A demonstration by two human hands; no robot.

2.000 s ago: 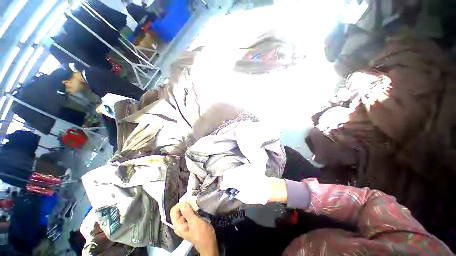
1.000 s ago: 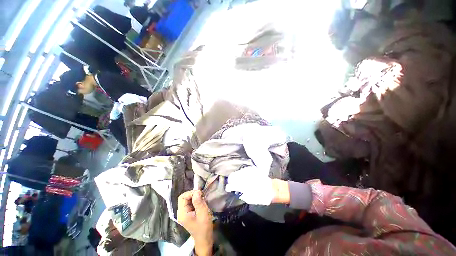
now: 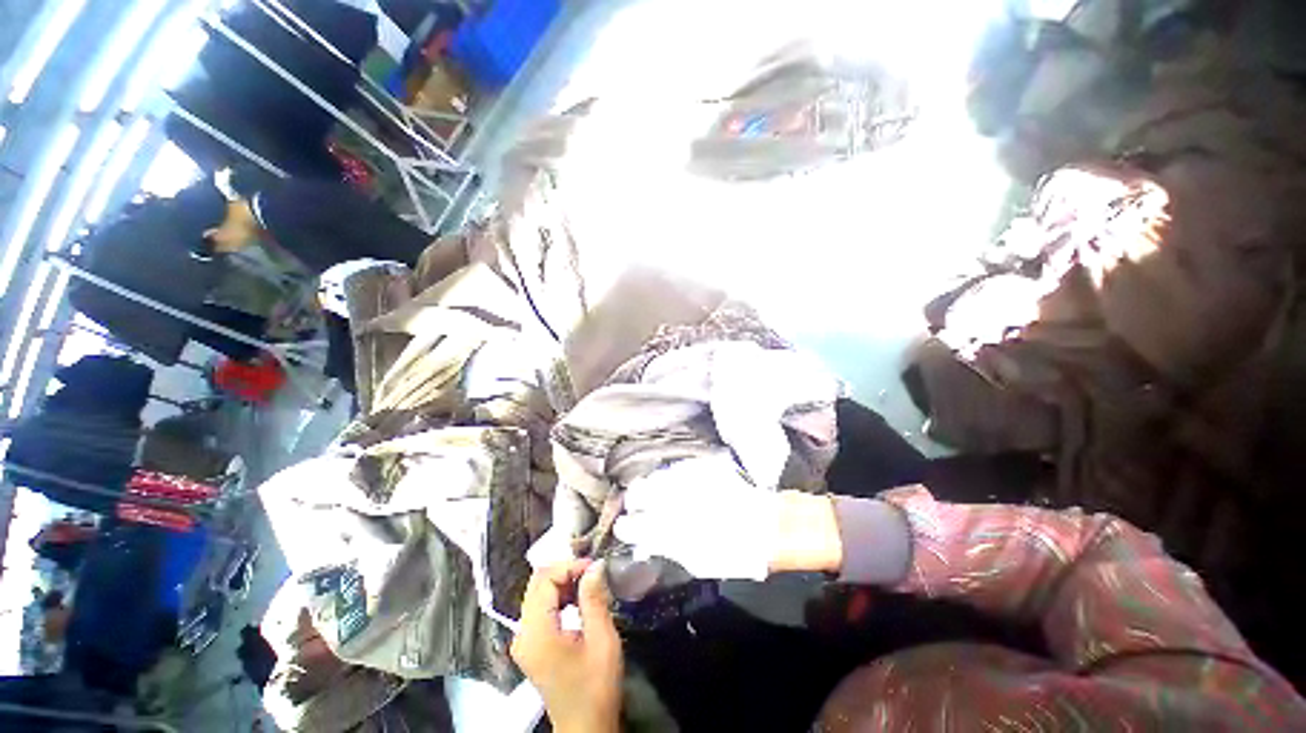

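Brown-grey trousers [image 3: 673, 415] lie bunched before me, pale inner cloth showing, over the near table edge and my lap. My left hand [image 3: 567, 630], bare, pinches the cloth edge between thumb and finger at the lower middle. My right hand [image 3: 702, 527], in a white glove with a grey-mauve cuff, is closed on the same trousers just to the right. Glare washes out the glove's fingers; I cannot tell whether it also holds a tool.
Other trousers with a dark printed patch [image 3: 344, 604] hang at left. A large brown garment heap [image 3: 1174, 272] lies at right. A flat garment [image 3: 759, 126] lies on the far side of the glaring table [image 3: 874, 308]. A person [image 3: 236, 226], metal rails and hanging dark garments are at left.
My gloved right hand has moved slightly left and up, closer to my left hand. My left fingers have shifted slightly on the cloth edge. The view has shifted slightly.
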